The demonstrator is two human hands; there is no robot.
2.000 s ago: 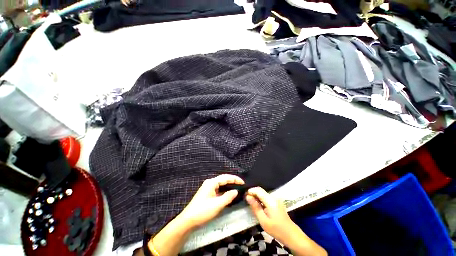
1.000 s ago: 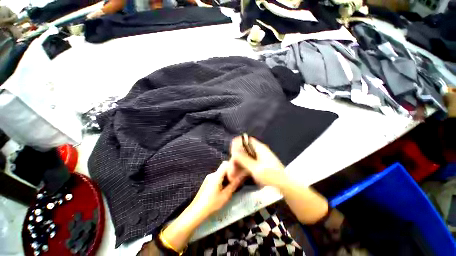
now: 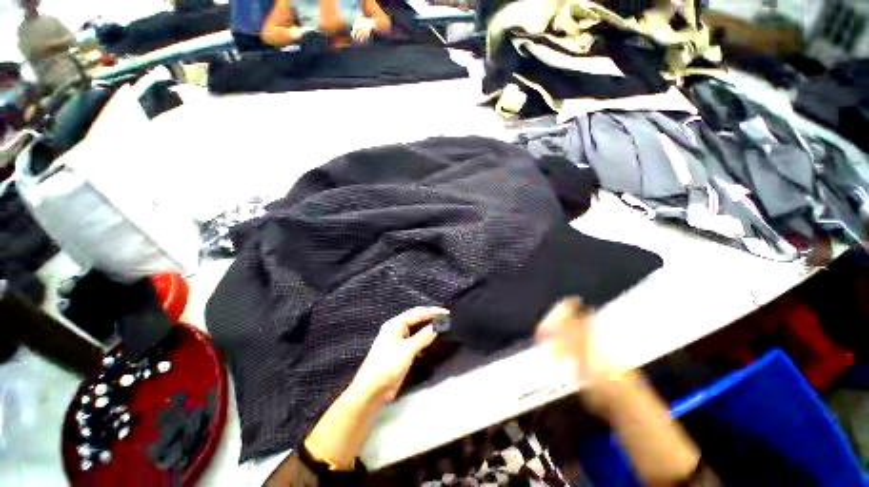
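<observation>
A dark checked garment (image 3: 391, 228) lies rumpled on the white table, with a plain black panel (image 3: 591, 271) turned back at its right. My left hand (image 3: 395, 347) pinches the garment's near edge, and a small dark round button (image 3: 441, 323) shows at its fingertips. My right hand (image 3: 576, 338) is raised to the right of the edge, apart from the left hand, and motion-blurred. Its fingers look drawn together, but whether it holds anything cannot be seen. No needle or thread can be made out.
A round dark red tray (image 3: 217, 418) at left holds shiny bits and dark buttons. A white bag (image 3: 95, 219) stands behind it. A blue bin (image 3: 772, 418) is below the table at right. Grey pieces (image 3: 657, 157) lie at the far right. Another person's arms (image 3: 329, 21) show at the back.
My hands were together at the garment edge. My right hand has moved away to the right and is now blurred; the dark tool seen in it earlier cannot be made out.
</observation>
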